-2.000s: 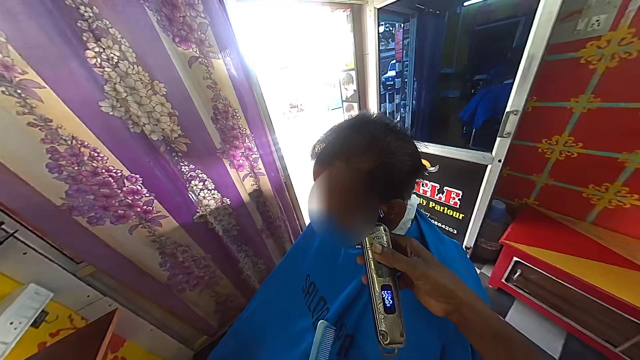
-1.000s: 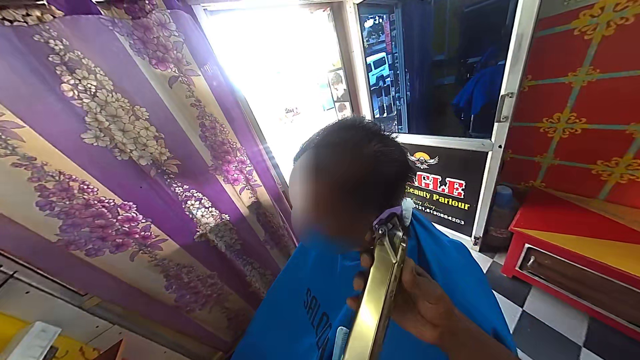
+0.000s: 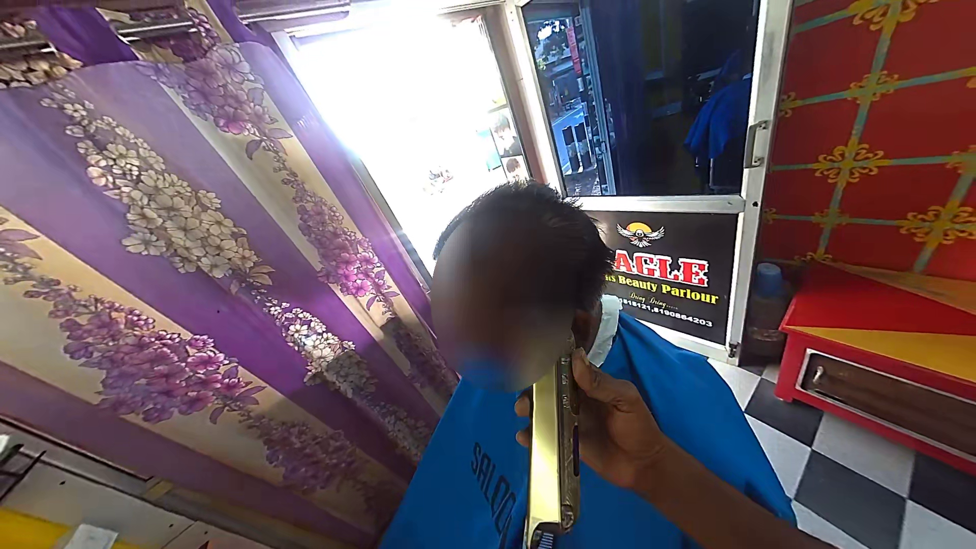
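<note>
My right hand is closed around a gold-coloured hair clipper, held upright with its top end against the side of a seated person's head, near the ear and jaw. Short dark hair covers the head, and the face is blurred. A blue salon cape with dark lettering drapes the person's shoulders, with a white strip around the neck. At the bottom edge, beside the clipper's lower end, a small piece of comb-like teeth shows. My left hand is not in view.
A purple floral curtain hangs on the left beside a bright doorway. Behind the person stands a glass-panelled door with a printed sign. At right are a red and yellow cabinet, a bottle-like container and checkered floor tiles.
The clipper has turned in my right hand: its display faced me two seconds ago, and now its gold side does. The light blue comb seen earlier on the cape is mostly out of sight.
</note>
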